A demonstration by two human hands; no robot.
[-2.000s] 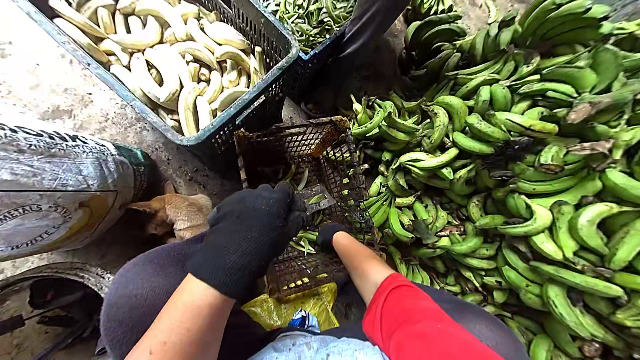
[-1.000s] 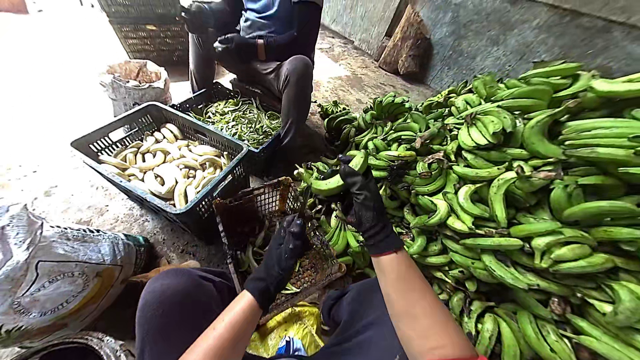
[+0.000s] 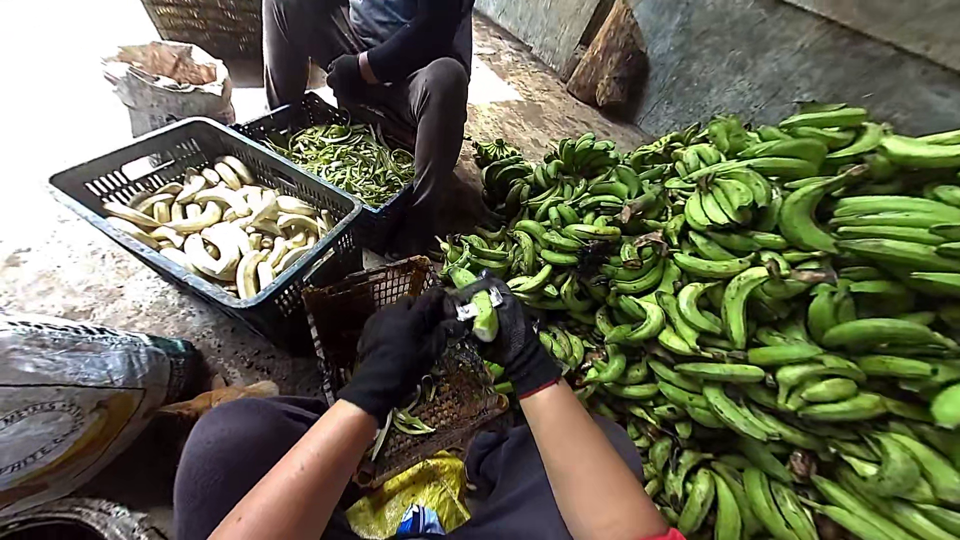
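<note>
My right hand (image 3: 517, 341), in a black glove, grips a green plantain (image 3: 485, 319) whose cut end points toward me. Against it, my left hand (image 3: 401, 349), also gloved in black, has its fingers closed round what looks like a small metal blade (image 3: 466, 310); the handle is hidden. Both hands are above a dirty brown plastic crate (image 3: 411, 450) between my knees, with strips of green peel (image 3: 411, 424) in it. To the right spreads a large pile of green plantains (image 3: 720, 300).
A dark crate (image 3: 169, 259) of peeled plantains (image 3: 225, 225) stands ahead left, beside a crate of green peels (image 3: 345, 161). A seated person (image 3: 439, 97) is behind them. Sacks (image 3: 67, 405) (image 3: 169, 90) stand left, an animal (image 3: 217, 394) lies near my knee, and a wall (image 3: 780, 67) rises behind.
My right hand has brought a green plantain from the pile's edge to my left hand, above the brown crate. The view has tilted up since the earliest frame.
</note>
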